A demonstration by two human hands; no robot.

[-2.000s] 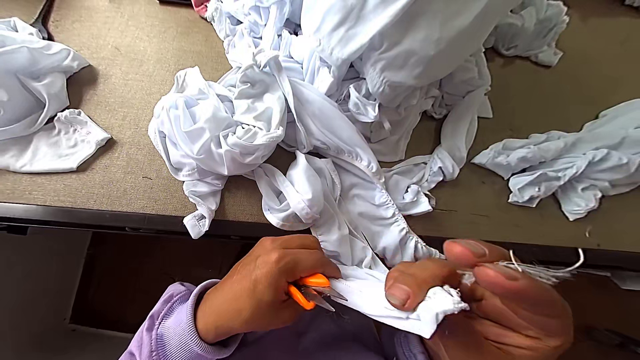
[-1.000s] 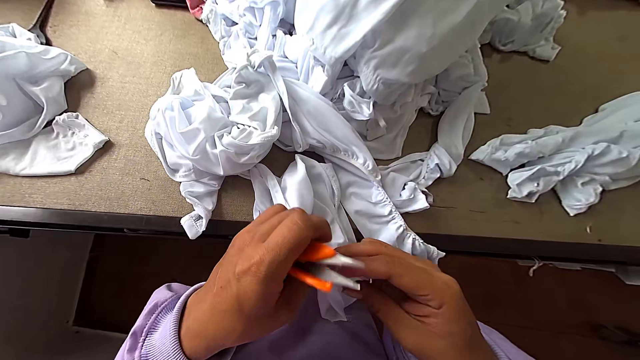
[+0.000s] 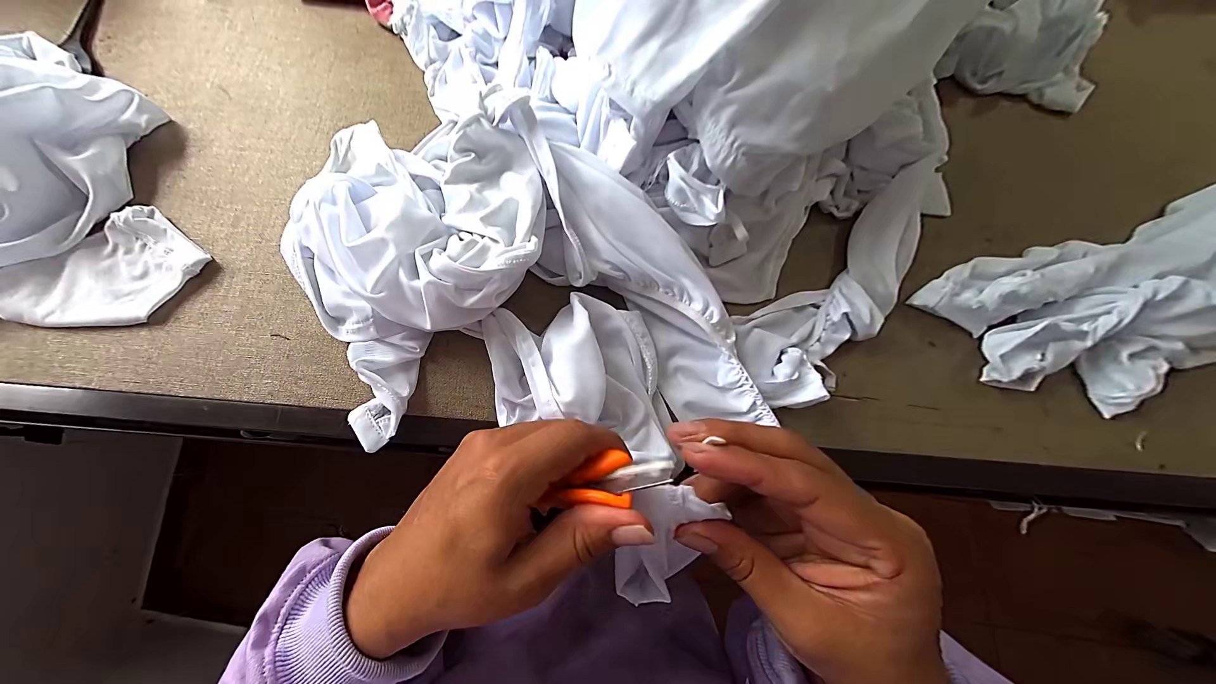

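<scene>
My left hand (image 3: 503, 532) is closed around orange-handled thread snips (image 3: 598, 483), whose blades point right across the edge of a white garment (image 3: 617, 380). That garment runs from the pile on the table down over its front edge, and a thin flap of white fabric (image 3: 655, 551) hangs between my hands. My right hand (image 3: 807, 541) pinches the flap's edge between thumb and fingers, just right of the blade tips. A short bit of white thread (image 3: 714, 441) lies on its fingers.
A large heap of white garments (image 3: 760, 76) fills the table's middle. More white pieces lie at the left (image 3: 85, 190) and right (image 3: 1111, 304). Dark metal scissors (image 3: 81, 33) show at the upper left. The table's dark front edge (image 3: 190, 404) runs just beyond my hands.
Two seconds ago my right hand was farther right, palm up with loose threads across its fingers. It has moved left beside the snips, and the threads have left it except for a short bit.
</scene>
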